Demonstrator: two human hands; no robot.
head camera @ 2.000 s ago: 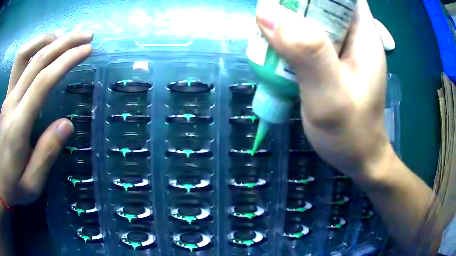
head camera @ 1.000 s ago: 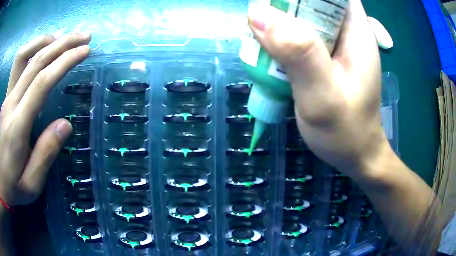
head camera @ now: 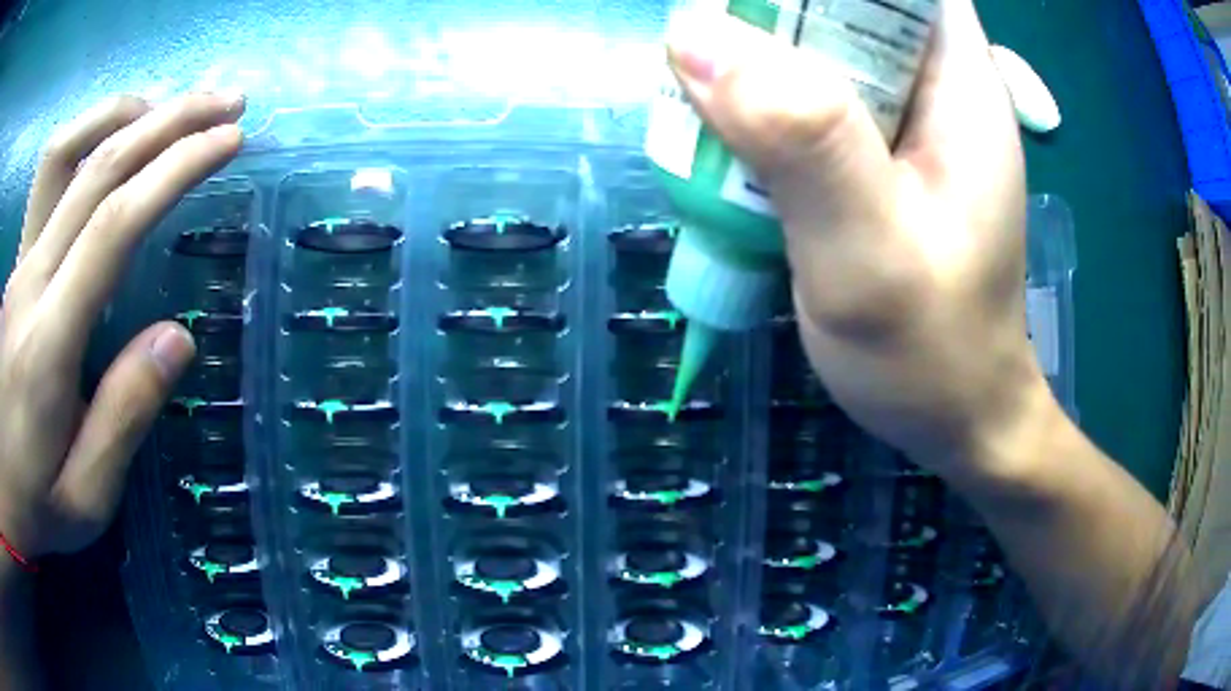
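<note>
My right hand (head camera: 905,230) holds a green squeeze bottle (head camera: 736,203) with a white printed label, nozzle down. Its tapered green tip (head camera: 691,371) is at a dark round part (head camera: 664,408) in the fourth column from the left, third row from the far side. My left hand (head camera: 101,297) is empty, fingers apart, resting over the left edge of the clear plastic tray (head camera: 583,270). Rows of dark parts with silver edges stand in the tray, many with green dabs, such as one part (head camera: 506,572) near the front. My right hand and the bottle hide part of the tray's far right.
A white oval object (head camera: 1029,89) lies on the dark green mat (head camera: 1100,203) beyond the tray's right side. A blue edge (head camera: 1191,88) is at the upper right, with layered brown cardboard (head camera: 1201,365) below it.
The tray, my right hand and the bottle appear slightly further left than in the earliest frame. The tip stays at the same part. My left hand has barely moved.
</note>
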